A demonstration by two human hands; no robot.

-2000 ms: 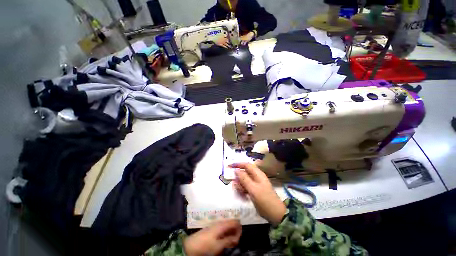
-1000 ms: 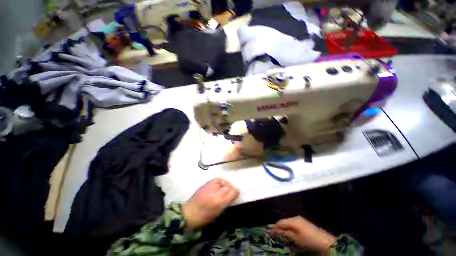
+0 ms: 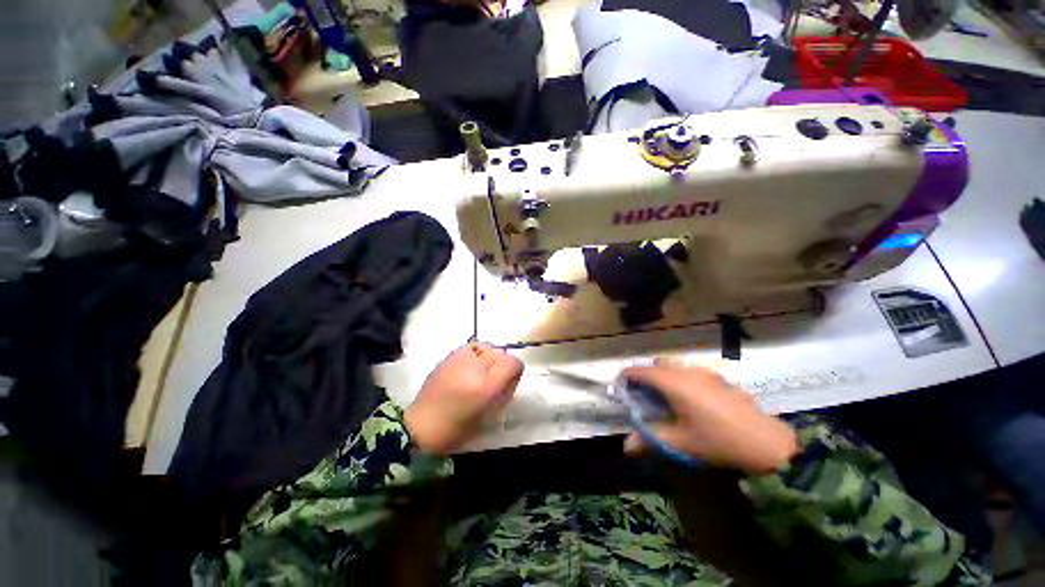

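My left hand [image 3: 464, 393] is closed near the table's front edge, below the needle area, with fingertips pinched; any thread between them is too fine to see. My right hand [image 3: 716, 415] is shut on the blue-handled scissors [image 3: 649, 413], whose blades point left toward my left hand without touching it. The HIKARI sewing machine [image 3: 733, 189] stands behind my hands. Its needle area [image 3: 535, 275] is lit. A black garment piece [image 3: 332, 304] lies heaped left of the machine.
Dark cloth [image 3: 628, 279] lies under the machine arm. Grey garment pieces [image 3: 258, 149] are piled at far left, above more black cloth [image 3: 69, 333]. White-backed panels [image 3: 676, 63] and a red basket [image 3: 877, 76] are behind the machine. A black strip [image 3: 732, 336] lies on the table.
The scissors have been picked up from the table by my right hand. My left hand has moved from near the needle to the table edge, then stayed closed there. The view has shifted.
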